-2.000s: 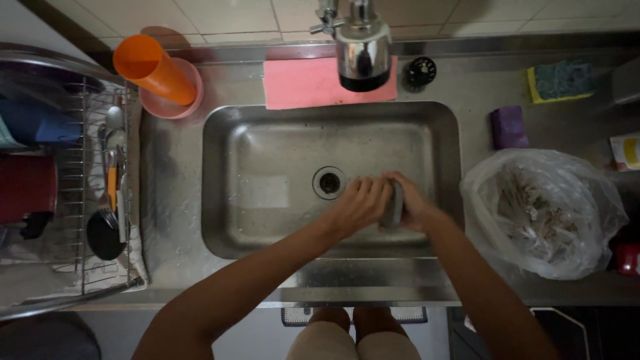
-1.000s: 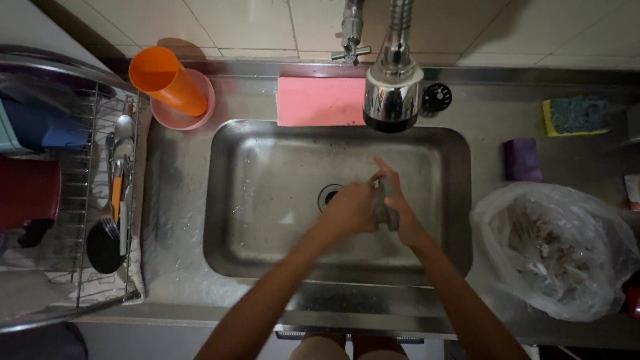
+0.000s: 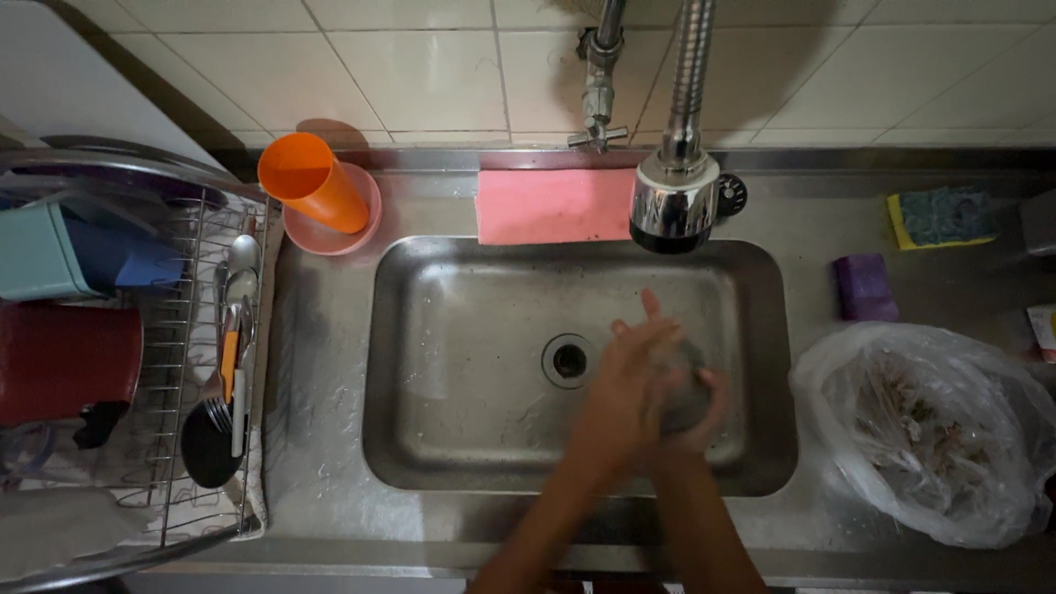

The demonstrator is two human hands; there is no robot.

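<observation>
Over the right half of the stainless steel sink (image 3: 470,346), both hands are close together and blurred. A dark grey object (image 3: 686,388), its kind too blurred to tell, lies in my right hand (image 3: 701,421), with the fingers curled round its right side. My left hand (image 3: 631,371) is against the object's left side, fingers stretched forward; whether it grips is unclear. The drain (image 3: 569,360) is just left of the hands. Above the sink's back edge hangs a chrome faucet head (image 3: 675,198), with no water seen coming from it.
Left: a dish rack (image 3: 177,363) with cutlery and containers, and an orange cup (image 3: 313,186) in a pink bowl (image 3: 332,239). Behind the sink lies a pink cloth (image 3: 553,206). Right: a purple block (image 3: 865,287), a sponge (image 3: 945,217) and a clear plastic bag (image 3: 932,429) holding scraps.
Both hands keep moving against each other around the grey object over the sink. The view has shifted, showing more of the wall and tap.
</observation>
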